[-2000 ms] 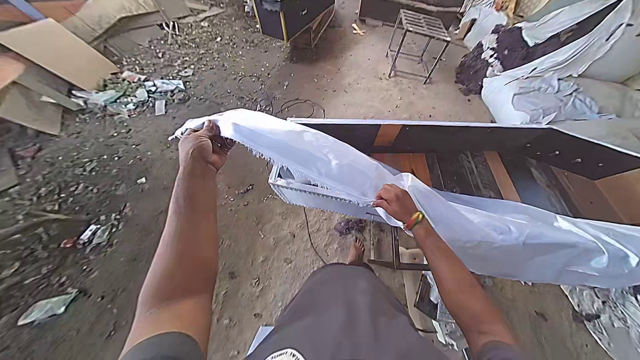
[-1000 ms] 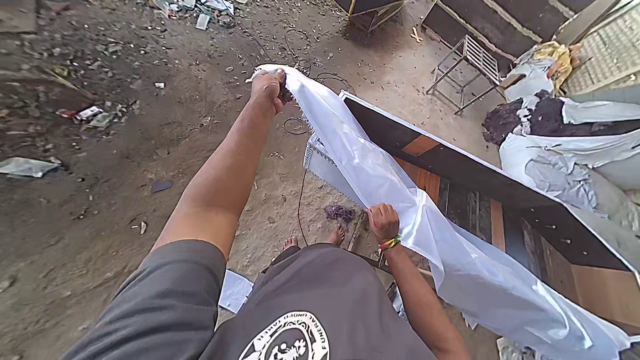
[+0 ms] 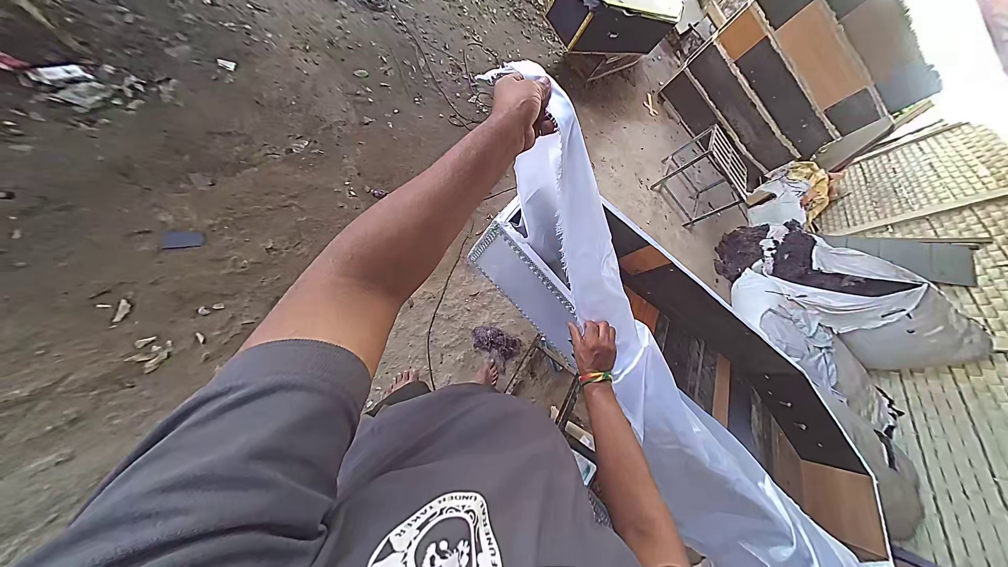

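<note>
White cloth (image 3: 587, 228) with a frayed edge runs along the near side of a long open wooden box, shaped like a coffin (image 3: 528, 276), with white outer panels and silvery edge trim. Its inside shows dark and brown boards. My left hand (image 3: 526, 106) grips the raised end of the cloth beyond the box's narrow end. At the box's near edge, my right hand (image 3: 594, 346), with a coloured band at the wrist, has its fingers on the cloth and rim; whether they pinch the cloth is hard to tell. The rest of the cloth hangs down at the lower right.
A metal-framed stand (image 3: 709, 173) is beyond the box. Stuffed sacks (image 3: 890, 315) with dark fibre lie at the right beside woven matting (image 3: 945, 441). Patchwork boards (image 3: 795, 71) and a dark box (image 3: 614, 31) stand farther back. A cable (image 3: 433, 315) crosses the dirt ground near my feet.
The view has turned. My left hand still holds the cloth end, which now stands more upright above the box's narrow end, and more of that end shows. My right hand remains at the near edge.
</note>
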